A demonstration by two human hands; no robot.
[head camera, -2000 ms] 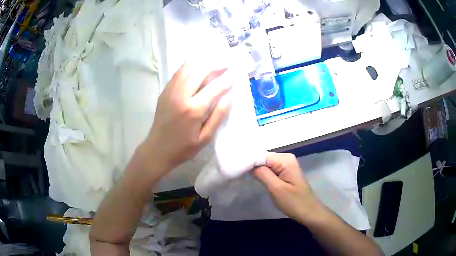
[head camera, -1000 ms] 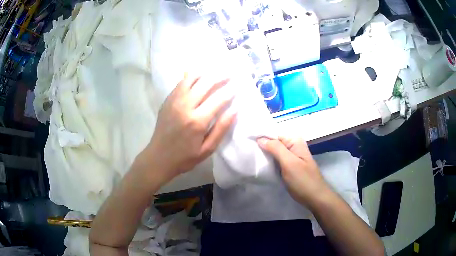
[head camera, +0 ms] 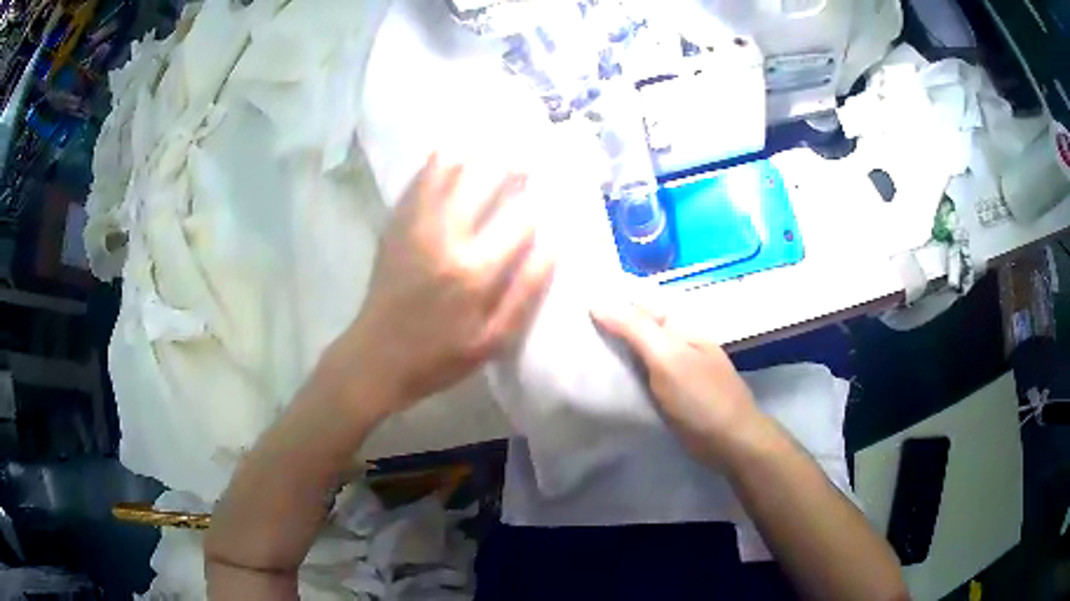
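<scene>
A white fabric piece (head camera: 575,387) runs from the brightly lit needle area of the sewing machine (head camera: 704,100) down over the table edge. My left hand (head camera: 458,276) lies spread on the fabric left of the needle area, fingers apart and a little blurred. My right hand (head camera: 681,370) holds the fabric's right edge between thumb and fingers, nearer my lap. Glare hides the needle and presser foot. A blue plate (head camera: 727,223) with a clear round-ended guard (head camera: 642,217) is right of the fabric.
A large cream fabric pile (head camera: 235,258) covers the table's left. Stacked white panels (head camera: 798,411) lie on my dark blue lap. White scraps (head camera: 939,106) and a thread cone (head camera: 1038,170) are at right. A black phone (head camera: 919,499) lies on a pale board. More cloth (head camera: 399,546) is below left.
The fabric has shifted up toward the needle area, and its lower part has spread flatter. My right hand has moved up from the fabric's lower end to its right edge. My left hand stays nearly in place.
</scene>
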